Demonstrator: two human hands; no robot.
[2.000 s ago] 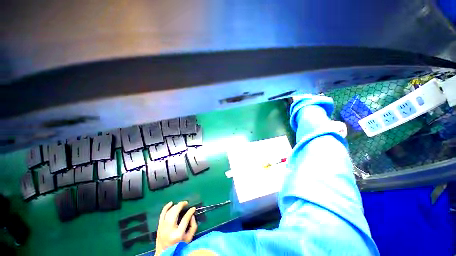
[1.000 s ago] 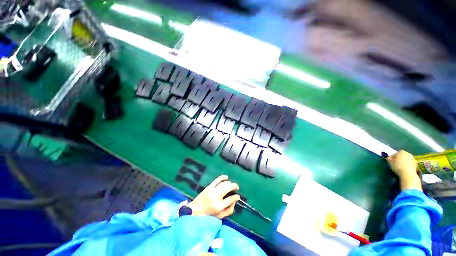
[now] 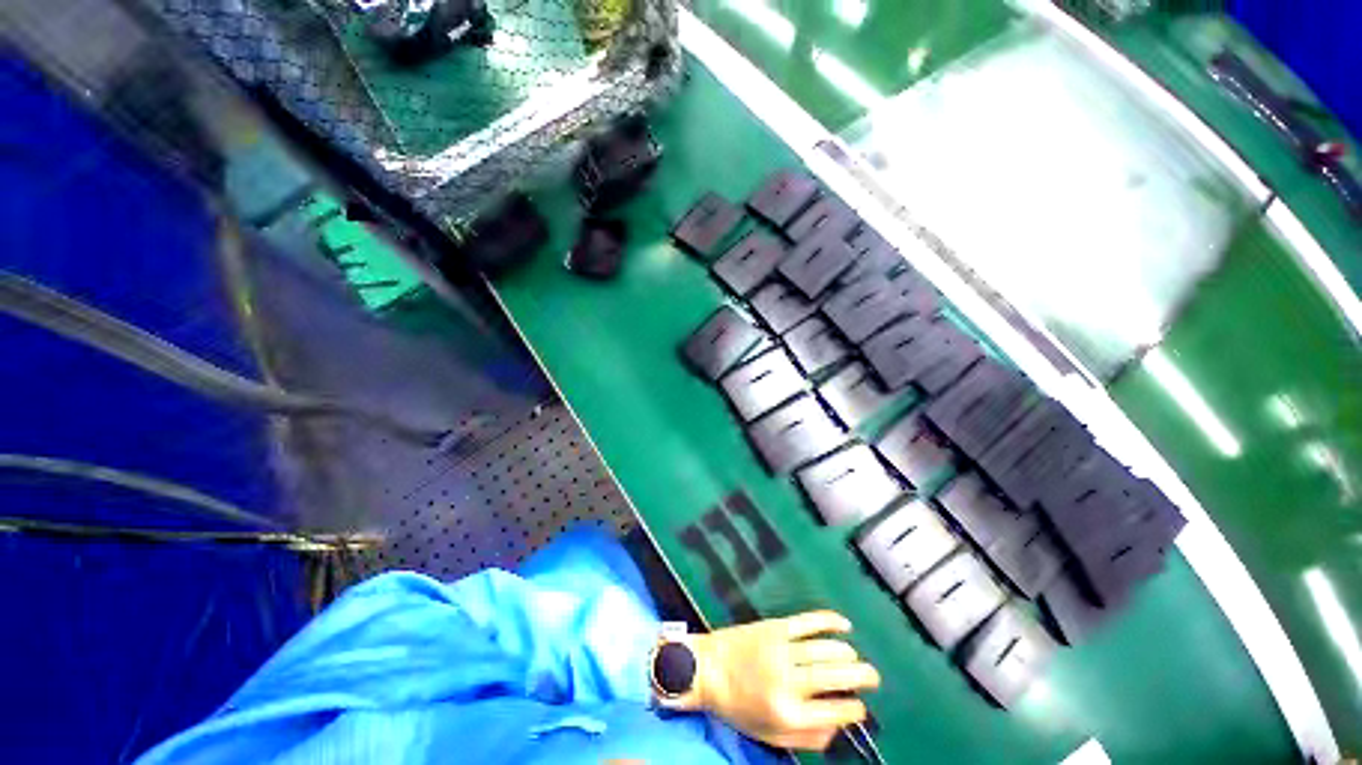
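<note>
My left hand (image 3: 792,680), with a watch on the wrist, is at the bench's near edge, palm down, fingers curled over slim tweezers (image 3: 863,740) whose thin tips show beneath them. Flat black cut pieces (image 3: 732,546) lie in a short row just beyond the hand. Black plastic housings (image 3: 851,486) lie in several slanted rows on the green bench to the right, some overlapping. Only a corner of the white paper sheet (image 3: 1090,753) shows at the bottom edge. My right hand is out of the picture.
A mesh-patterned surface with a pale rim (image 3: 508,142) is at the top left, with dark parts (image 3: 616,162) beside it. A large white sheet (image 3: 1046,180) lies on the green conveyor beyond. A perforated dark surface (image 3: 501,493) and blue floor sheeting (image 3: 120,374) are left of the bench.
The view has swung left. My right hand, the yellow can and the red-handled brush have left the picture. My left hand stays near the cut pieces with the tweezers.
</note>
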